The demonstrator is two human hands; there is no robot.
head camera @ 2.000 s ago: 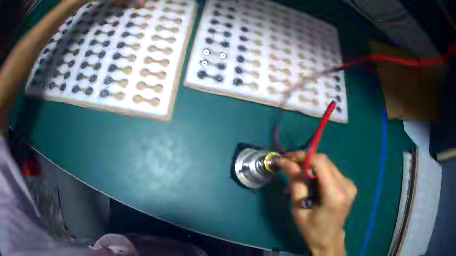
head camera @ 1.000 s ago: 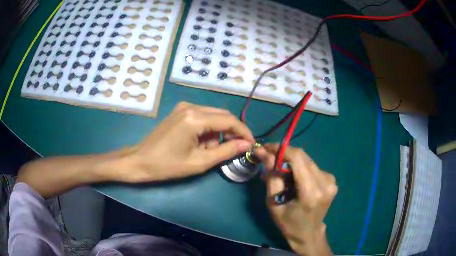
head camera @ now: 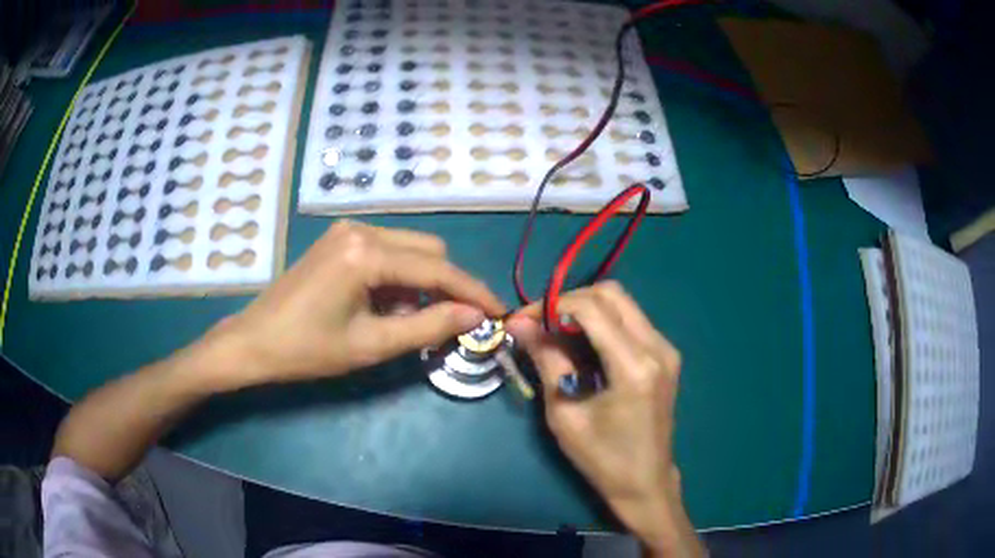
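Observation:
The stepped silver metal fixture [head camera: 463, 381] stands on the green mat in front of me, with a brass-coloured collar [head camera: 481, 338] on top. My left hand [head camera: 360, 305] reaches in from the left, its thumb and forefinger pinched at the collar's top; a small shiny part shows at the fingertips, mostly hidden. My right hand [head camera: 611, 381] is at the fixture's right side, fingertips close to the collar, closed around the dark wired hand tool [head camera: 578, 381], which is mostly hidden. A short pale pin or lever [head camera: 517, 377] slants beside the collar.
The left foam tray [head camera: 164, 164] and right foam tray [head camera: 491, 109] lie behind the fixture. Red and black leads [head camera: 570, 164] loop over the right tray to my right hand. Brown cardboard [head camera: 824, 98] is at upper right, blue tape [head camera: 802, 327] and stacked spare trays [head camera: 933, 371] at right.
My left hand has come from the upper left to the fixture's collar and stays there. The whole view has shifted, with fixture and trays further left. The leads now form a loop above my right hand.

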